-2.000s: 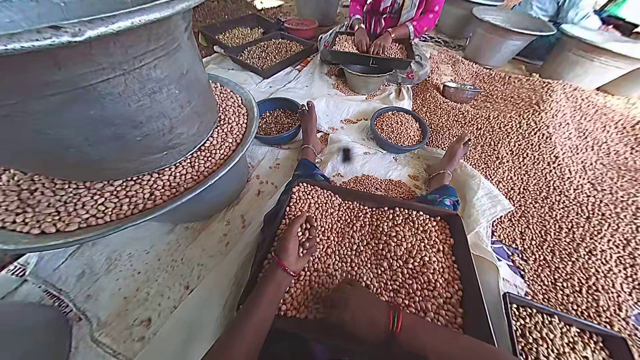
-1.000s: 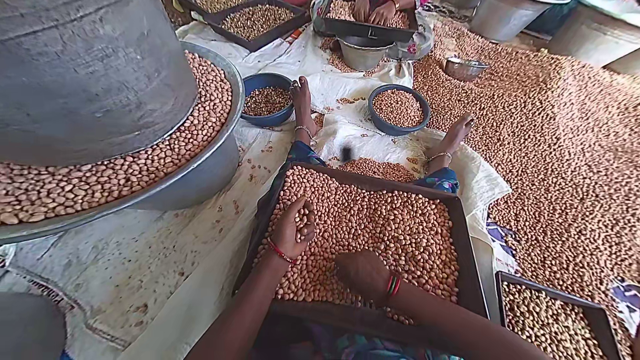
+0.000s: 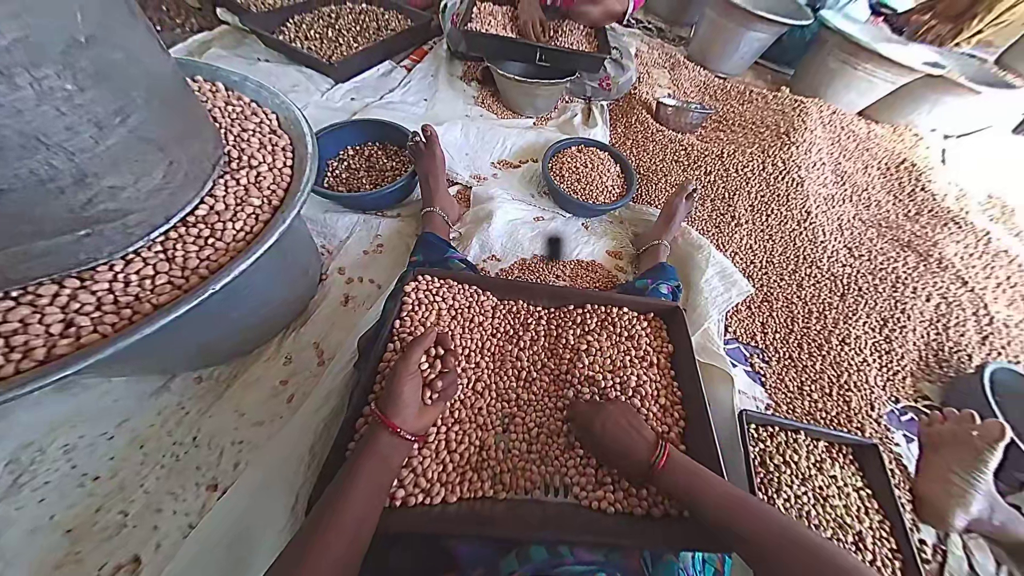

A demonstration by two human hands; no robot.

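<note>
A dark rectangular tray (image 3: 448,518) full of reddish-brown nuts (image 3: 512,360) rests across my lap. Over the tray's left part, my left hand (image 3: 420,382) is turned partly upward, its fingers curled around several nuts. My right hand (image 3: 612,436) is palm down on the nuts right of centre; its fingertips are hidden, so what it may grip does not show. Beyond the tray, a blue bowl (image 3: 364,198) with nuts stands by my left foot, and a second blue bowl (image 3: 590,210) of nuts stands between my feet.
A large metal basin (image 3: 264,300) of nuts holds a big metal vessel (image 3: 96,136) at left. Nuts lie heaped (image 3: 840,240) at right, beside another tray (image 3: 876,472) and someone's bare foot (image 3: 956,464). Across from me, another person's hands work over a tray (image 3: 536,52); metal tubs (image 3: 860,68) stand behind.
My right hand has moved from the tray's near edge up onto the nuts right of centre. My left hand stays over the left part, with nuts in it. The view has tilted down somewhat.
</note>
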